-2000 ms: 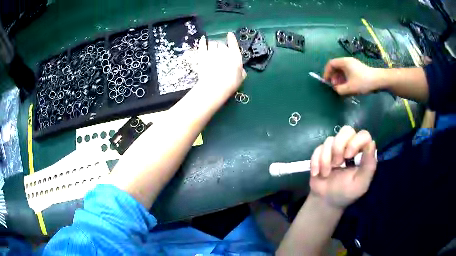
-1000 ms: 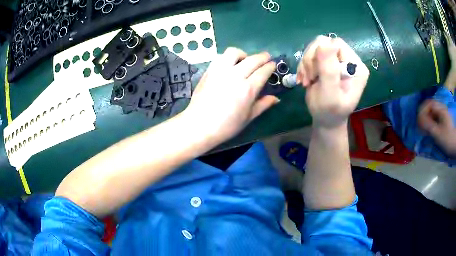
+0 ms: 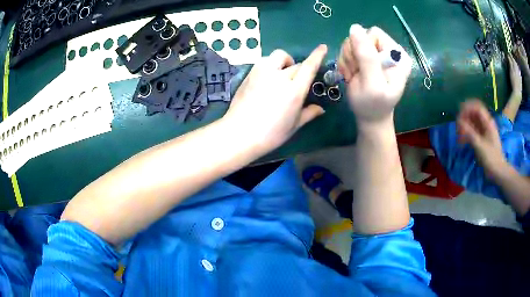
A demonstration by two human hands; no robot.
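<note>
My left hand (image 3: 276, 101) lies low over the green mat, index finger stretched and thumb apart, steadying a black camera plate. Two ringed round openings of the plate (image 3: 326, 91) show beside the fingertips; the rest is hidden by my hand. My right hand (image 3: 375, 75) is closed around a white pen (image 3: 390, 57), dark end up. The pen's pale lower tip points down at the plate; contact cannot be told. Left of my hands, a heap of black plates (image 3: 180, 87), some with rings, overlaps a cream sheet with large holes (image 3: 251, 35).
A black parts tray (image 3: 55, 29) with rings is at the upper left. Cream strips (image 3: 58, 110) lie at the left. Tweezers (image 3: 409, 35) lie right of my right hand. Loose rings (image 3: 322, 8) lie at the top. Another person's hand (image 3: 479, 125) and a red stool (image 3: 415, 168) are at the right.
Since the oldest frame my view has shifted, my left hand has come from the tray side to the plate, and the pen points down there. Since one second ago, my hands have barely moved.
</note>
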